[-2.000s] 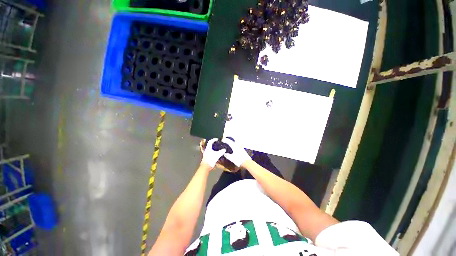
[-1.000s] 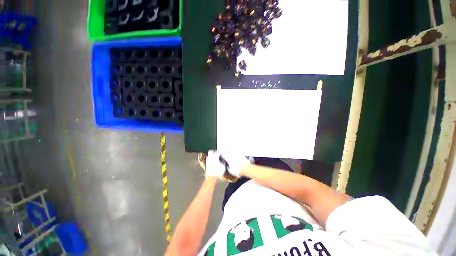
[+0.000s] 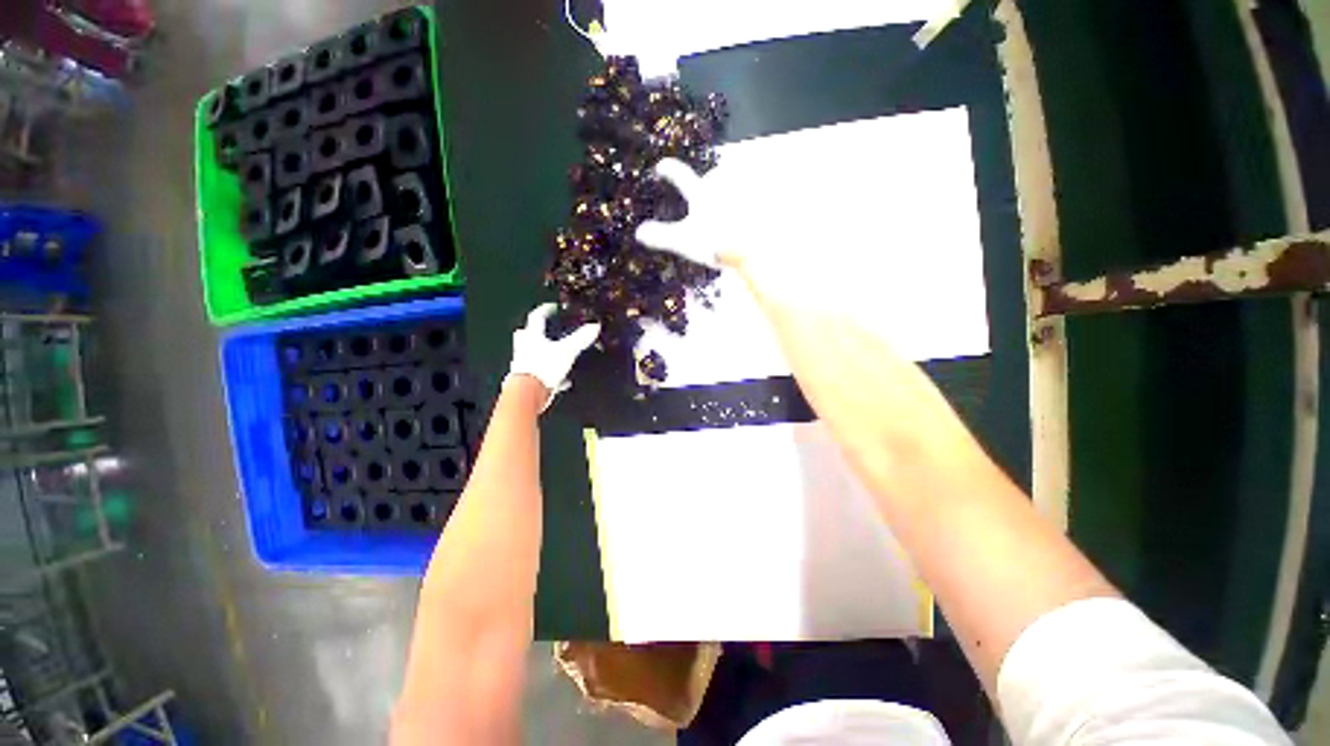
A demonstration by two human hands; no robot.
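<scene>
A pile of small black parts (image 3: 627, 190) with gold glints lies on the green bench and over the left edge of a white sheet (image 3: 861, 219). My left hand (image 3: 551, 350), in a white glove, is at the pile's lower left edge with fingers apart. My right hand (image 3: 686, 219), also gloved in white, is at the pile's right side, thumb and fingers spread around some parts. A nearer white sheet (image 3: 700, 532) lies below, taped at its edges. The undersides of both hands are hidden.
A green crate (image 3: 219, 233) and a blue crate (image 3: 255, 481) hold rows of black housings, left of the bench. A brown paper sack (image 3: 642, 678) is at the bench's near end. A chipped cream metal frame (image 3: 1043, 394) runs along the right. Another white sheet lies at the top.
Both hands have moved forward from the bench's near end to the pile and are now apart. The view has shifted forward, showing more of the green crate and the sack.
</scene>
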